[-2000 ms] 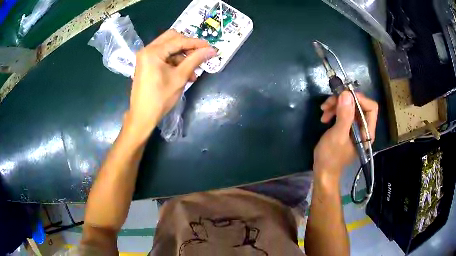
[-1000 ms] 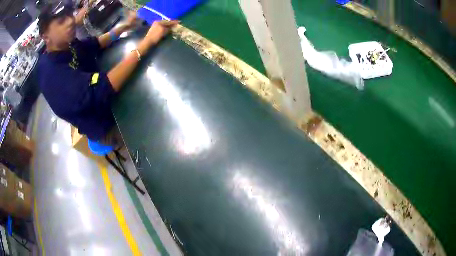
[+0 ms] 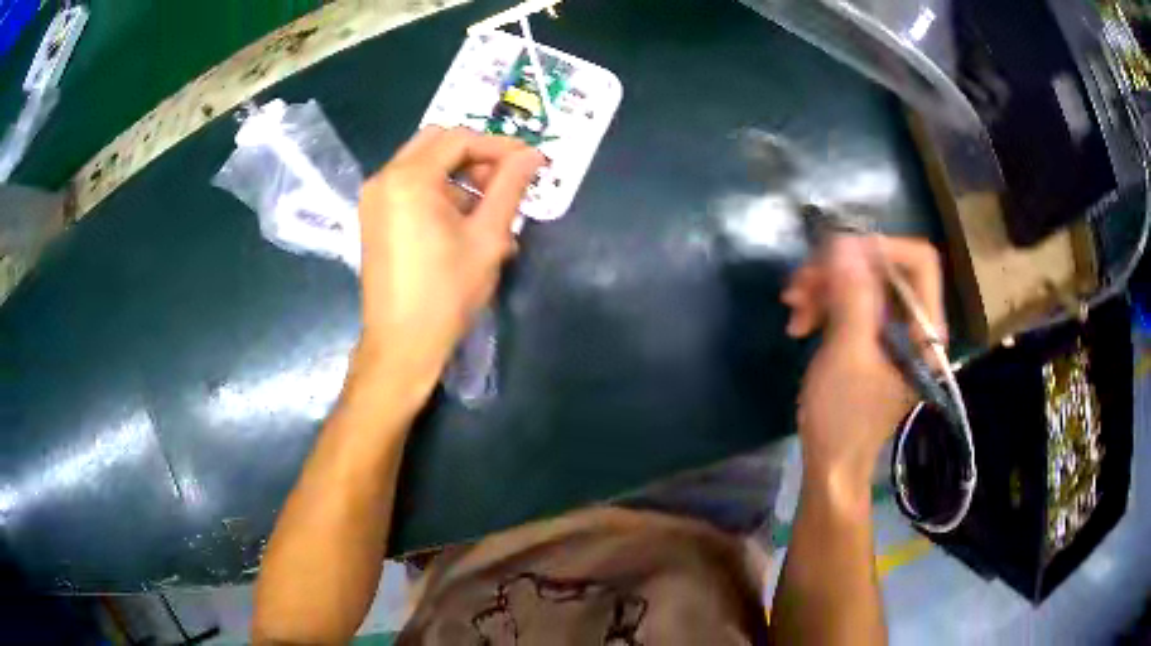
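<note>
A white power strip housing (image 3: 581, 120) lies open on the dark green bench at the upper middle. A green circuit board (image 3: 520, 99) with a yellow part sits inside it. A brass contact strip (image 3: 537, 10) on a white wire shows at the housing's far edge. My left hand (image 3: 442, 221) is at the housing's near left edge, thumb and finger pinched; what lies between the fingertips is hidden. My right hand (image 3: 865, 309) holds a blurred soldering iron (image 3: 820, 217), tip pointing up and left, away from the housing. A clear plastic bag (image 3: 297, 183) lies left of my left hand.
A worn pale rail (image 3: 253, 78) borders the bench at the upper left. At the right are a shallow wooden tray (image 3: 1003, 284), a black parts box (image 3: 991, 473) with gold-coloured pieces (image 3: 1073, 442), and a clear hood (image 3: 871, 44) above. A white cable loop (image 3: 969, 486) hangs by my right hand.
The view has swung back from the conveyor and a seated person to the bench. Compared with two seconds ago, the contact strip shows at the housing's far edge, and the iron is blurred.
</note>
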